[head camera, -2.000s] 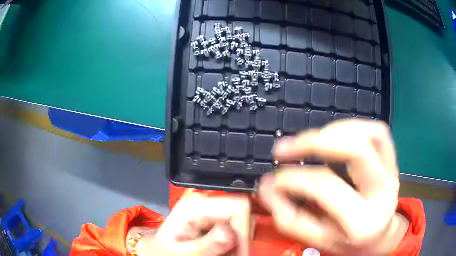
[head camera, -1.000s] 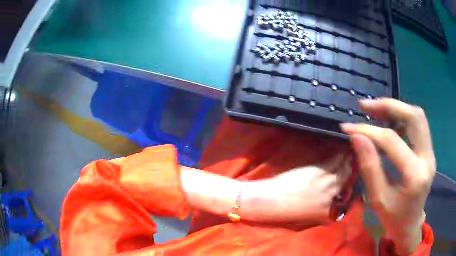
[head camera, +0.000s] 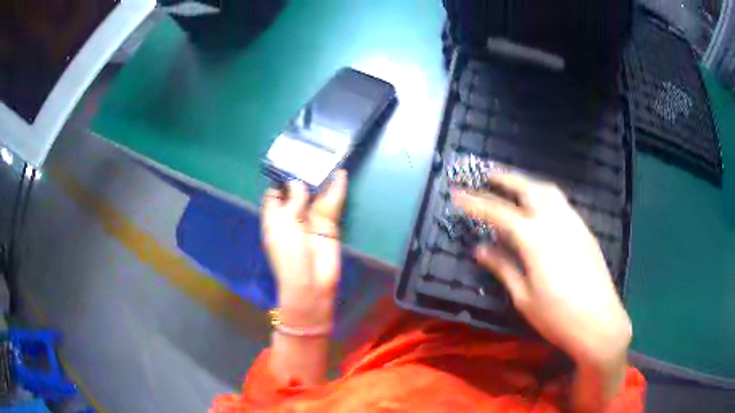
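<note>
A dark mobile phone (head camera: 334, 129) with a bright reflection lies tilted across the view above the green mat. My left hand (head camera: 305, 230) has its fingers at the phone's near end and grips it there; the exact grip is blurred. The black component tray (head camera: 536, 121) is on the right, its near end over the bench edge. A loose pile of small silver metal parts (head camera: 470, 171) lies on its left side. My right hand (head camera: 556, 258) is over the tray, fingers spread, fingertips at the pile and partly hiding it. I see no part held in it.
A second black tray (head camera: 673, 101) with a silver pile is at the upper right. Black stacked trays (head camera: 540, 20) stand at the tray's far end, with a pale strip. The bench edge crosses in front, with blue plastic and grey floor below. An orange sleeve and lap are at the bottom.
The view has swung up and left, bringing the phone in. My left hand has moved from near my lap to the phone. My right hand has moved from the tray's near right corner to the pile.
</note>
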